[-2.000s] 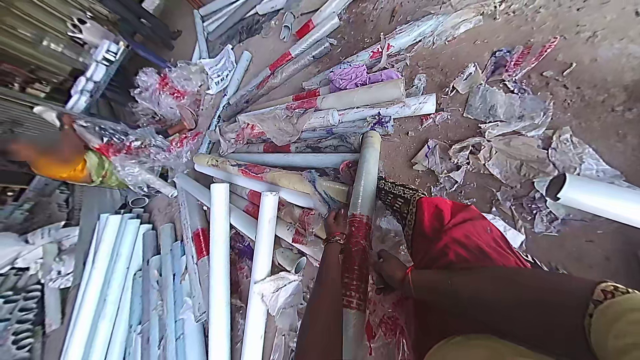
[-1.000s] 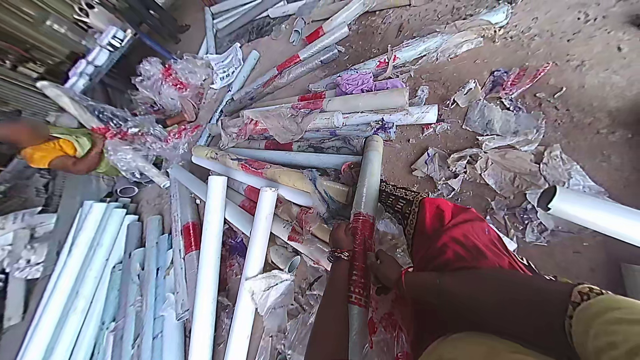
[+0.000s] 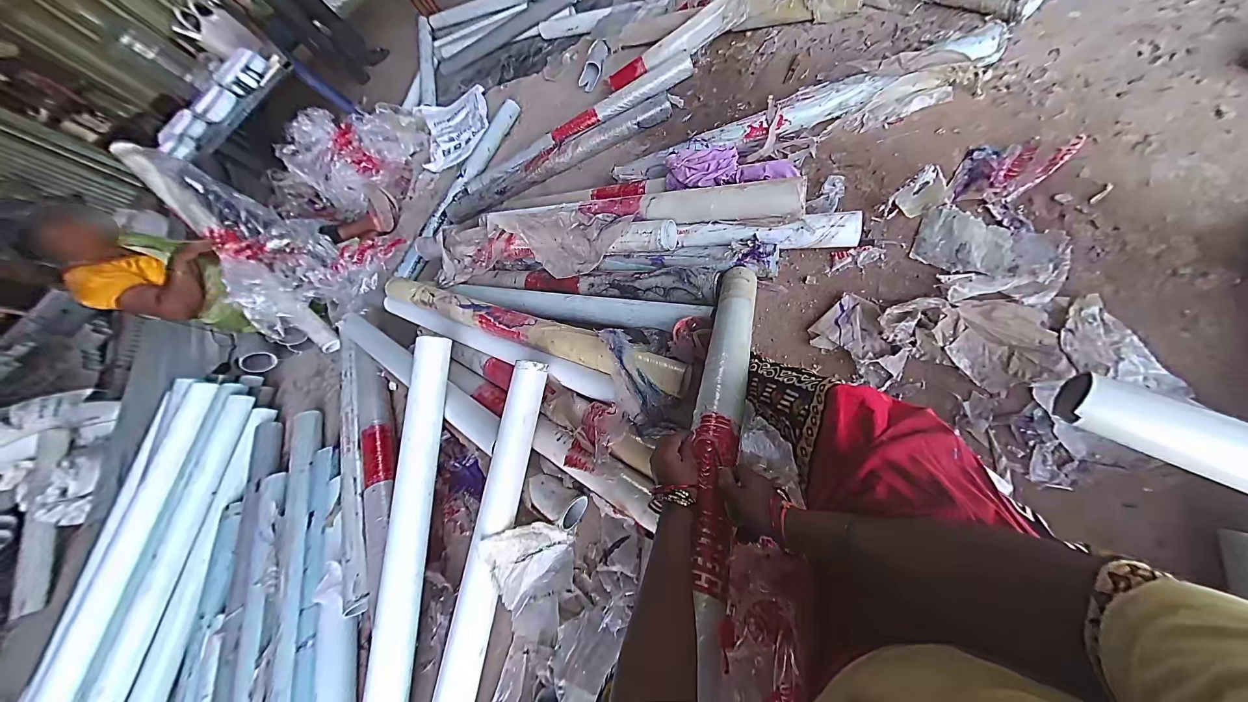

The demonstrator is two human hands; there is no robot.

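Note:
A grey plastic pipe (image 3: pixel 726 341) in clear film with a red printed band runs up and down in front of me. My left hand (image 3: pixel 675 463) lies against its left side at the red band, its fingers partly hidden. On the other side, my right hand (image 3: pixel 753 499) is at the same band, a little lower, with its fingers around the pipe and film. Crumpled clear and red film (image 3: pixel 765 614) hangs beside the pipe's lower part. A yellowed wrapped pipe (image 3: pixel 546 341) lies just left of the held pipe's upper part.
White pipes (image 3: pixel 409 517) and a stack of pale pipes (image 3: pixel 175 526) lie at left. A co-worker (image 3: pixel 146 278) sits beyond them with a film-wrapped pipe (image 3: pixel 175 185). Torn wrapping (image 3: pixel 1004 341) litters the ground at right, near a white pipe's open end (image 3: pixel 1072 398).
The co-worker's arm has moved down from the upper end of the wrapped pipe toward its middle. My hands stay at the red band.

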